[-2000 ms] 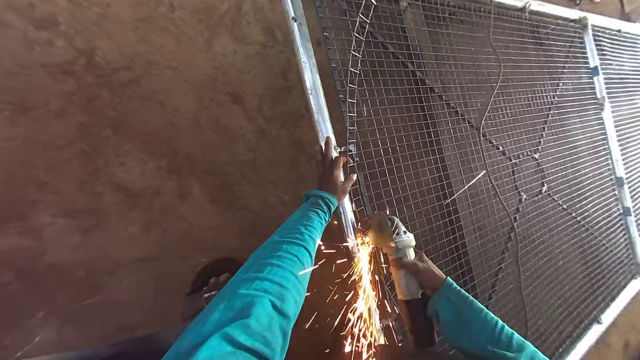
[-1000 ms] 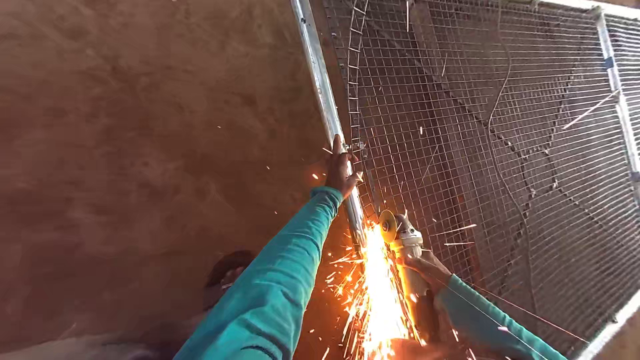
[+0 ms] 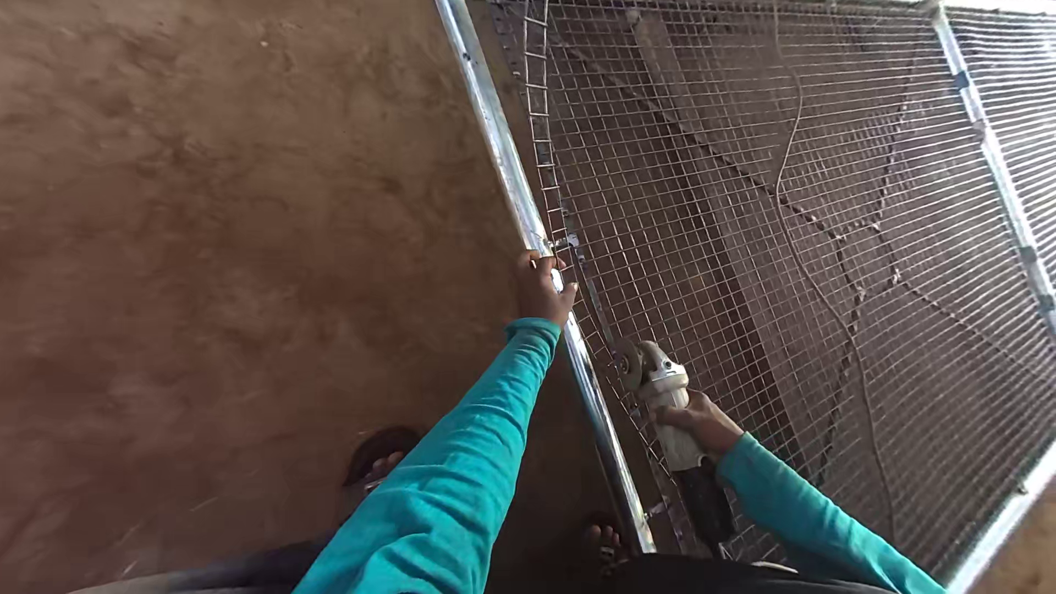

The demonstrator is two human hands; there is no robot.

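My left hand [image 3: 544, 289] is closed round a shiny metal tube [image 3: 503, 148], the near side of a mesh-covered frame, just beside a small metal bracket [image 3: 566, 242]. Right of it, my right hand [image 3: 693, 421] grips the body of an angle grinder [image 3: 672, 412]. The grinder's disc [image 3: 629, 365] is close to the cut edge of the wire mesh [image 3: 660, 272]; whether it touches the wire cannot be told. No sparks show.
A cable [image 3: 796, 247] runs across the mesh. Another metal tube [image 3: 994, 165] crosses the frame at the right. Brown ground [image 3: 206, 247] lies to the left, and my feet in sandals are at the bottom, close to the frame.
The bright stream of sparks at the grinder in both earlier frames is gone. My left hand still holds the tube, and the grinder remains in my right hand.
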